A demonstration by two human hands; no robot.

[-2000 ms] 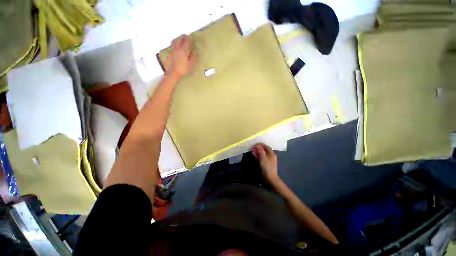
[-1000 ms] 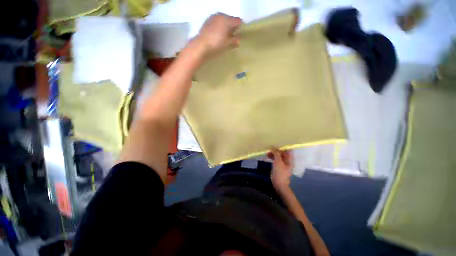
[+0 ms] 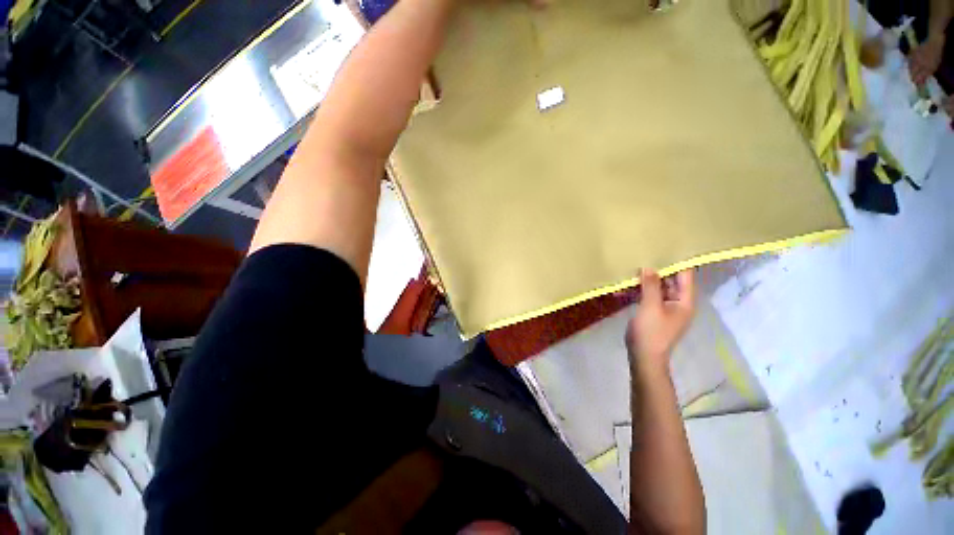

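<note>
A large olive-khaki bag body panel [image 3: 617,157] fills the upper middle, with a small white label [image 3: 550,98] on it and a bright yellow line along its near edge. My left arm [image 3: 361,125] reaches up over the panel's left side; my left hand is almost wholly cut off by the top edge, so its grip is hidden. My right hand [image 3: 661,313] pinches the middle of the panel's near edge, fingers partly hidden beneath it.
Red-brown sheets [image 3: 554,326] and pale sheets [image 3: 701,460] lie below the panel. Yellow-green strips [image 3: 816,63] and a dark piece [image 3: 875,186] lie on the white table [image 3: 826,345]. A brown box [image 3: 146,272] and a metal-topped bench [image 3: 246,110] stand left. Another person's arm shows top right.
The view has swung left. The panel has moved left with my hands, off its former place on the table, and appears larger. My left hand has passed mostly out of the top of the picture.
</note>
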